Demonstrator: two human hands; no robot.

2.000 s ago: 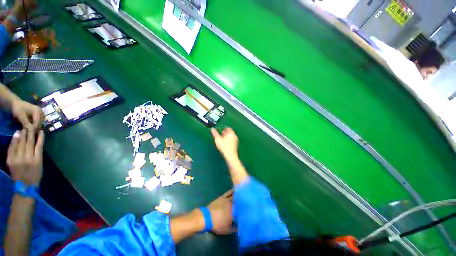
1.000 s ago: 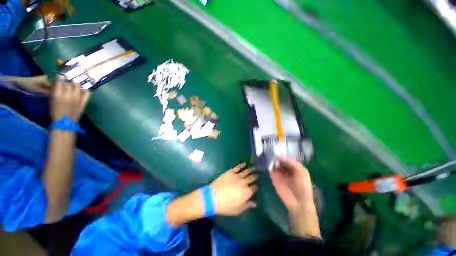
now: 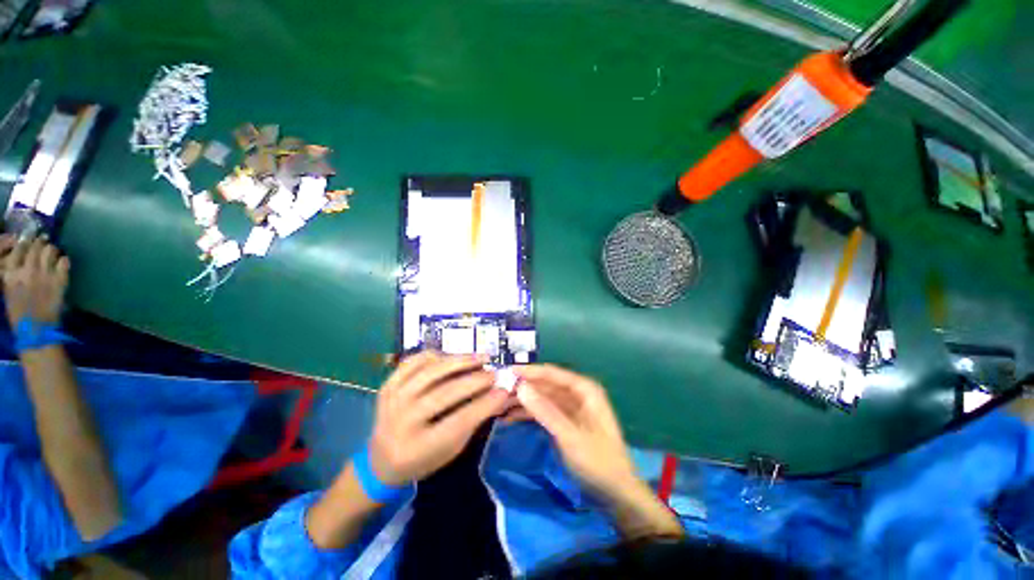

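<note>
An opened tablet (image 3: 465, 255) lies upright in front of me, black-framed, silver-white inside with an orange stripe. Its circuit board (image 3: 459, 337) is at the near end. My left hand (image 3: 431, 414) is at the near edge, fingers bent over it. My right hand (image 3: 578, 425) meets it there. A small white piece (image 3: 506, 380) shows between the fingertips of both hands; I cannot tell which hand holds it. The orange electric screwdriver (image 3: 771, 125) hangs at the right, its black tip over the edge of a round screw dish (image 3: 651, 259).
A pile of small white and brown squares (image 3: 272, 187) and a white tangled heap (image 3: 172, 108) lie left. Stacked tablets (image 3: 828, 300) lie right of the dish; another tablet (image 3: 958, 179) is at far right. A neighbour's hand (image 3: 34, 278) is at a tablet (image 3: 53, 170) at far left.
The view has swung right. The tablet now lies straight in front of me at the bench's near edge. My hands have come together at its near end, with a small white piece between the fingertips.
</note>
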